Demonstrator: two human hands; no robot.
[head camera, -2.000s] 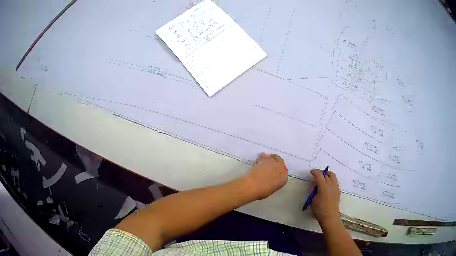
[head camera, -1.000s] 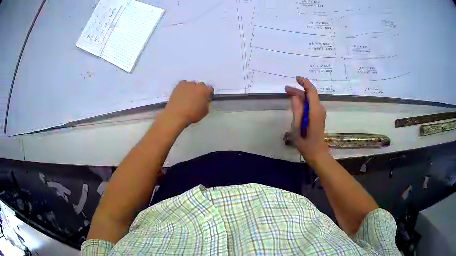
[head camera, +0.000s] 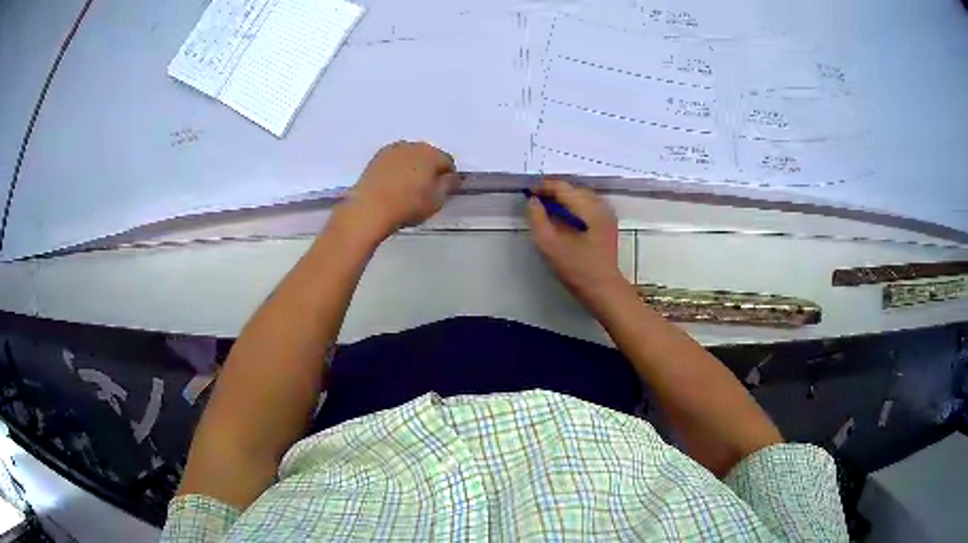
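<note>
The large white marker paper (head camera: 446, 85) with thin printed outlines covers the table, its near edge raised a little in front of me. My left hand (head camera: 409, 186) is closed on the paper's near edge. My right hand (head camera: 573, 228) holds a dark blue pen (head camera: 557, 211), its tip at the paper's edge. The notebook sheets (head camera: 268, 58), lined and partly handwritten, lie on the paper at the upper left.
A mottled wrapped bar (head camera: 732, 308) lies on the pale table (head camera: 456, 276) right of my right hand. A patterned flat bar (head camera: 892, 273) and another wrapped bar (head camera: 929, 291) lie farther right. Scraps (head camera: 104, 388) are on the dark floor.
The view has swung so the table edge runs across. My right hand with the pen has moved left to the paper's edge. The near edge of the paper is now lifted.
</note>
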